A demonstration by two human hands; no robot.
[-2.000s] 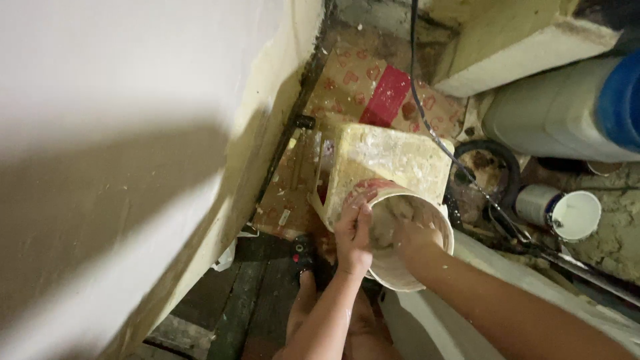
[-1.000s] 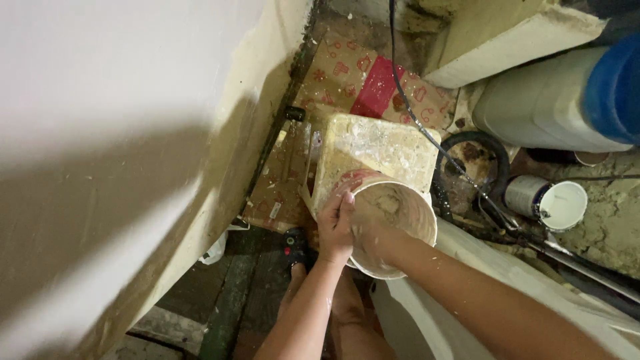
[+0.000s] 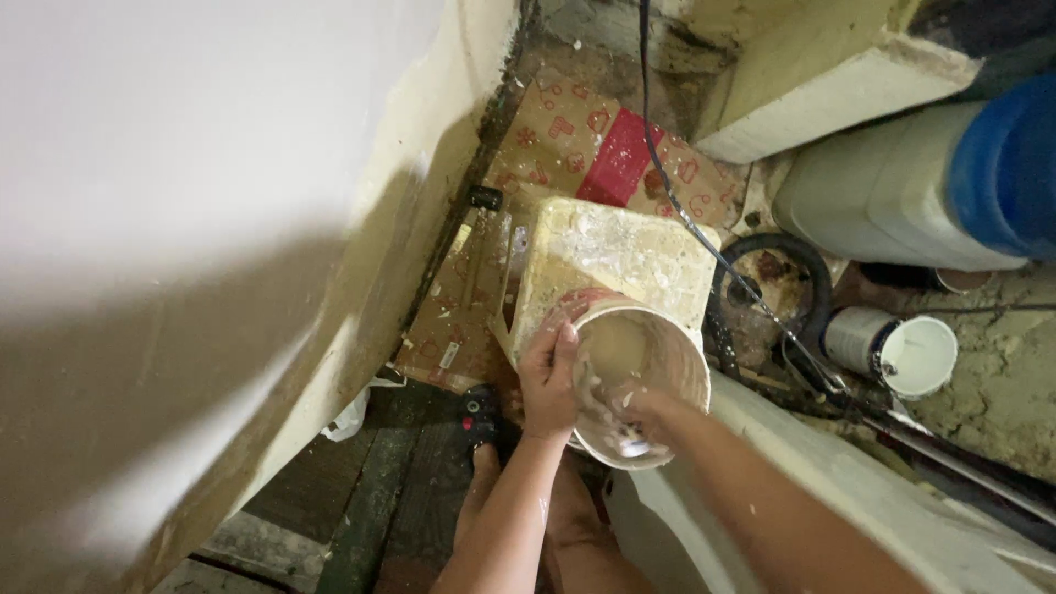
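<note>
A white plastic bucket (image 3: 691,363), tilted so that its mouth faces me, rests against a stained cream stool (image 3: 631,247). My left hand (image 3: 551,375) grips the bucket's left rim, with the thumb over the edge. Inside the bucket is my right hand (image 3: 648,412), low in the mouth beside pale wet material smeared on the wall; its fingers are blurred and partly hidden, so whether they hold anything cannot be told. Some white and dark spots show by the fingertips.
A plastered wall (image 3: 247,206) fills the left. Printed cardboard (image 3: 561,140) covers the floor behind the stool. A black cable (image 3: 668,190) hangs across. To the right are a blue-ended barrel (image 3: 874,190), a black ring (image 3: 817,256) and an open paint can (image 3: 858,338).
My right hand has moved lower inside the bucket, and more of the bucket's inside shows. My left hand stays on the rim.
</note>
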